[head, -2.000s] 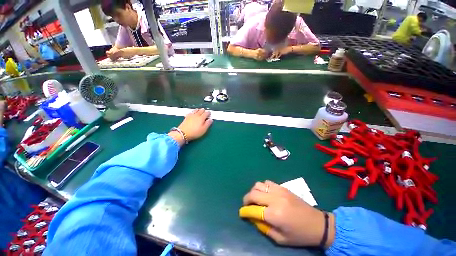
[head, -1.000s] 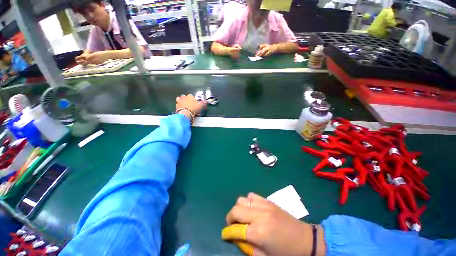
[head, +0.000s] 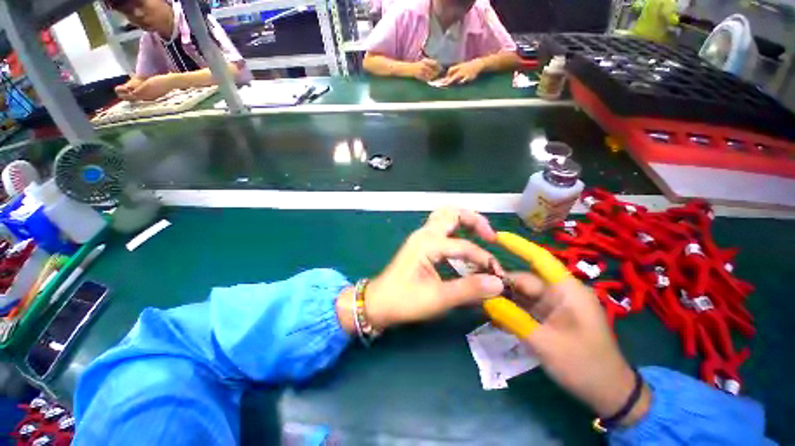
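My left hand (head: 427, 274) is over the middle of the bench, its thumb and index finger closed on a small dark piece (head: 504, 283), mostly hidden by fingers. My right hand (head: 571, 335) is close against it from the right, slightly blurred. Its yellow finger cots (head: 533, 257) are spread above and below the piece; whether this hand also grips it is unclear. A white wipe (head: 497, 355) lies on the green mat below the hands. The black-and-white part on the mat is mostly hidden behind my left hand.
A pile of red clamps (head: 671, 279) lies at right beside a pump bottle (head: 553, 193). A small round part (head: 380, 162) is on the conveyor (head: 279, 148). At left are a phone (head: 68, 328), a green tray (head: 52, 279) and a fan (head: 91, 174). Two people sit opposite.
My left hand has come back from the conveyor to the bench centre with a small piece. One fewer part shows on the conveyor. My right hand has risen off the wipe to meet the left.
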